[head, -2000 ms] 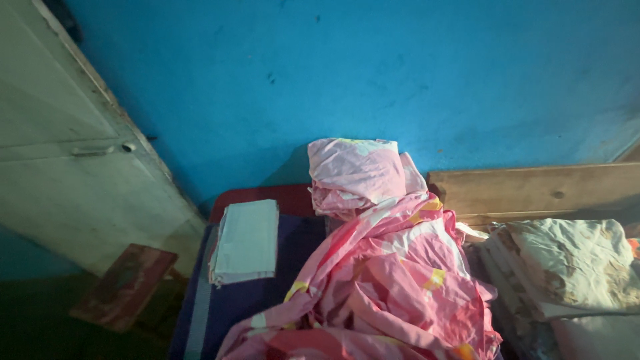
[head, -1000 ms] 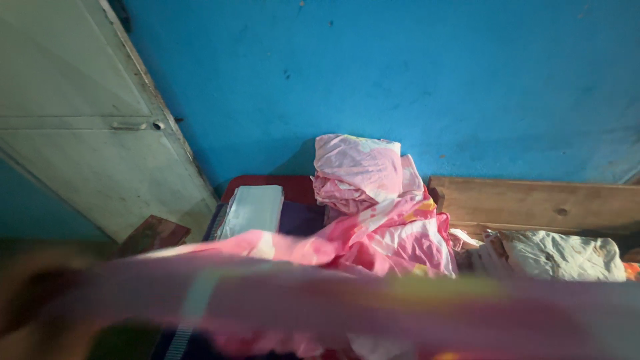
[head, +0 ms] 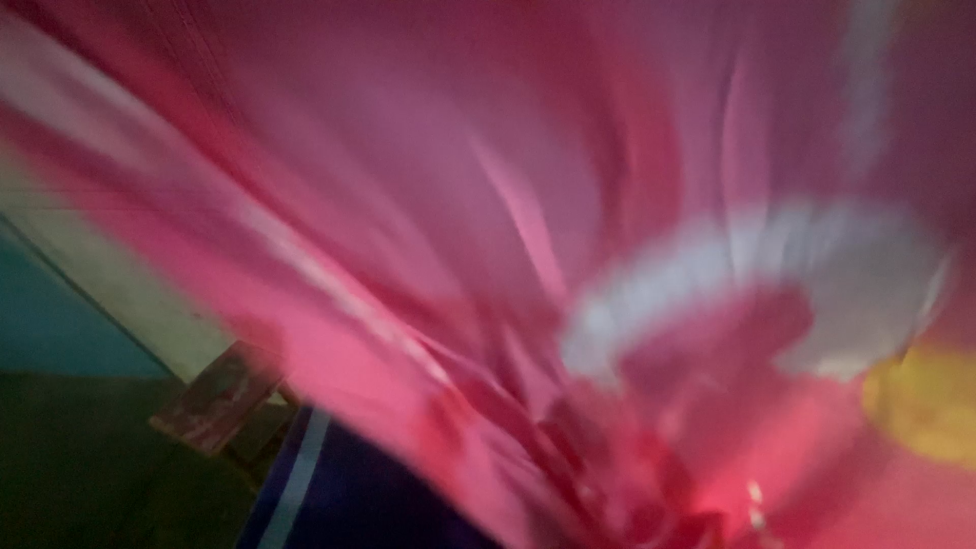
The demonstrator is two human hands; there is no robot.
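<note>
A pink patterned cloth (head: 427, 252) with white and yellow areas is spread up in front of the camera and fills most of the head view. Its folds gather toward the bottom centre right, and much of it is blurred. Neither my left hand nor my right hand shows, so what they hold cannot be seen. Below the cloth's lower left edge lies a dark blue surface with a pale stripe (head: 297, 480). The cloth hides whatever stands behind it.
A worn reddish wooden stool or bench (head: 221, 396) stands at the lower left, beside the dark blue surface. Behind it are part of a pale door (head: 99, 267) and a teal wall section (head: 61, 313). Dark floor shows at the bottom left.
The pink cloth, heaped on the dark blue surface two seconds ago, is now raised across the view. It covers the blue wall, the folded pink cloth and the white stack seen before.
</note>
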